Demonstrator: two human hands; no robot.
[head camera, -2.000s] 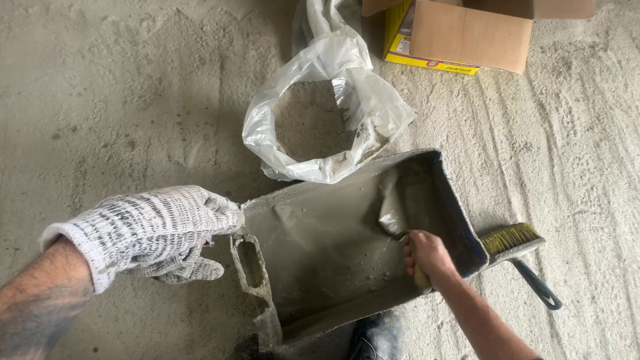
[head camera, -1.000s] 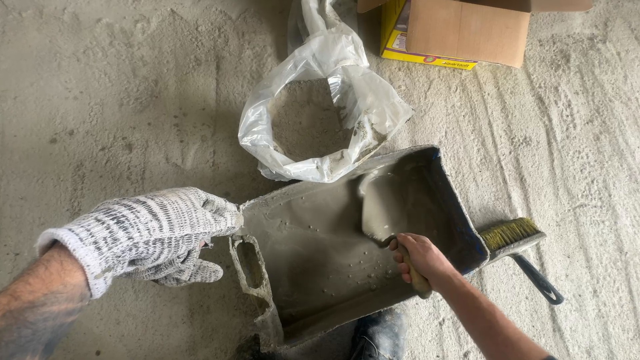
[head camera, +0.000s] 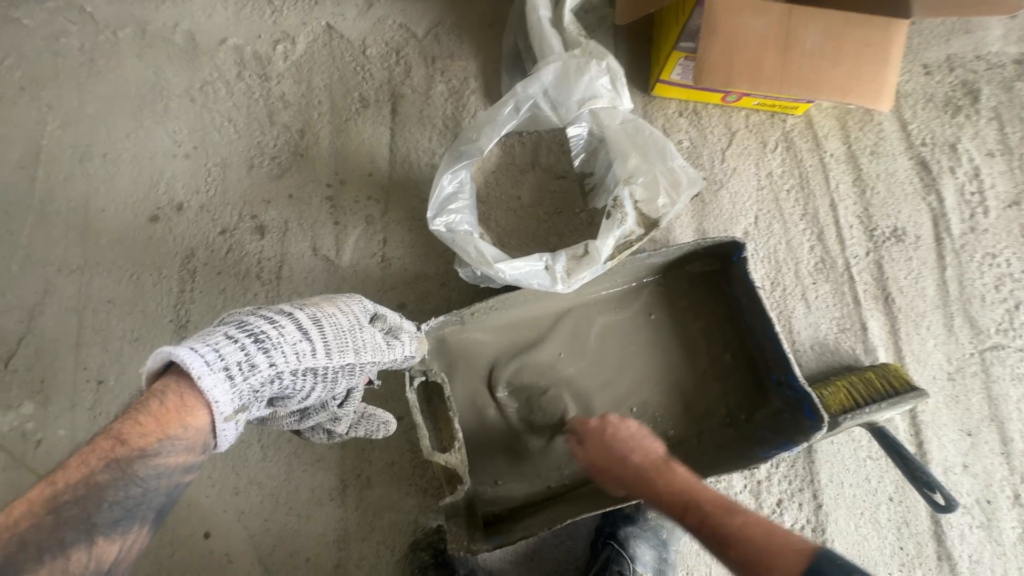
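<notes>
A rectangular plastic tub (head camera: 784, 344), its rim caked with cement, holds wet grey mortar (head camera: 608, 360). My left hand (head camera: 320, 360), in a grey-and-white knit glove, grips the tub's upper left corner, beside the slotted handle. My bare right hand (head camera: 616, 452) is closed low over the mortar, left of the tub's middle. The trowel it held in the earlier frames is hidden now, apparently under the mortar, where a swirl and a rounded bulge show at the fingers.
An open clear plastic bag (head camera: 544, 268) of grey powder stands against the tub's far side. A yellow-bristled brush (head camera: 868, 392) with a dark handle touches the right end. An open cardboard box (head camera: 800, 52) lies beyond. A shoe (head camera: 628, 544) is close to the near side.
My right hand has moved left through the tub, and the trowel blade, visible before, has gone out of sight in the mortar. My left hand has stayed at the corner.
</notes>
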